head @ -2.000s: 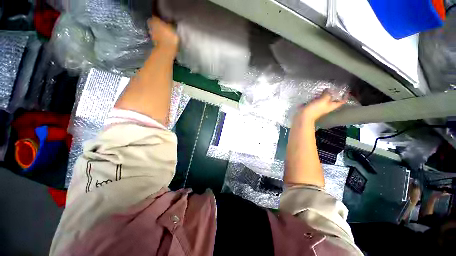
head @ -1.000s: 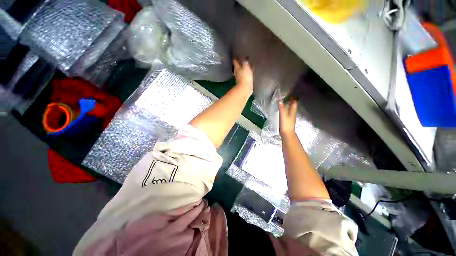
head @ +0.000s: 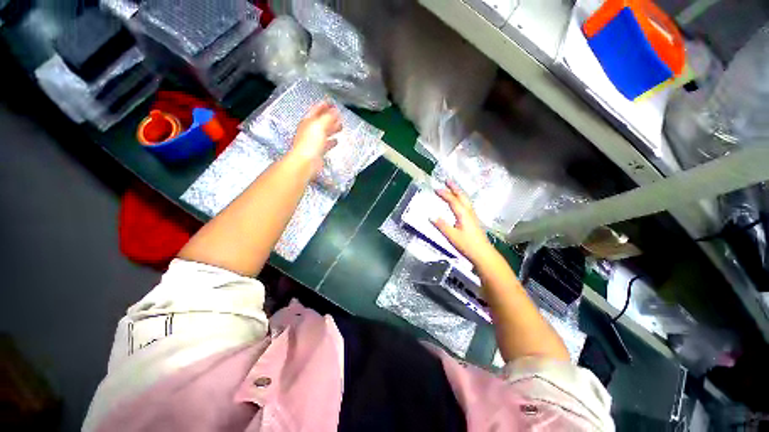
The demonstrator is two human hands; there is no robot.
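Note:
Bubble wrap sheets (head: 240, 173) lie on the green bench at the left. My left hand (head: 318, 133) is over their upper part; its fingers touch or hover over the wrap, and its grip is unclear. My right hand (head: 459, 221) has its fingers apart above a white-topped flat unit (head: 422, 211) near the bench's middle and holds nothing visible. A silver unit with dark port cutouts (head: 465, 289) lies just below it on bubble wrap (head: 405, 295), partly hidden by my right forearm. A dark finned unit (head: 554, 274) is right of that forearm.
A grey shelf (head: 540, 76) overhangs the bench's back, with a blue and orange dispenser (head: 638, 51) on it. Another dispenser (head: 177, 135) and stacked wrapped units (head: 202, 34) are at the left. Clear plastic (head: 430, 67) bulges under the shelf. A black cable (head: 628, 299) is right.
My hands have come away from the plastic under the shelf and moved apart: the left onto the bubble wrap, the right over the white-topped unit. The camera view has shifted.

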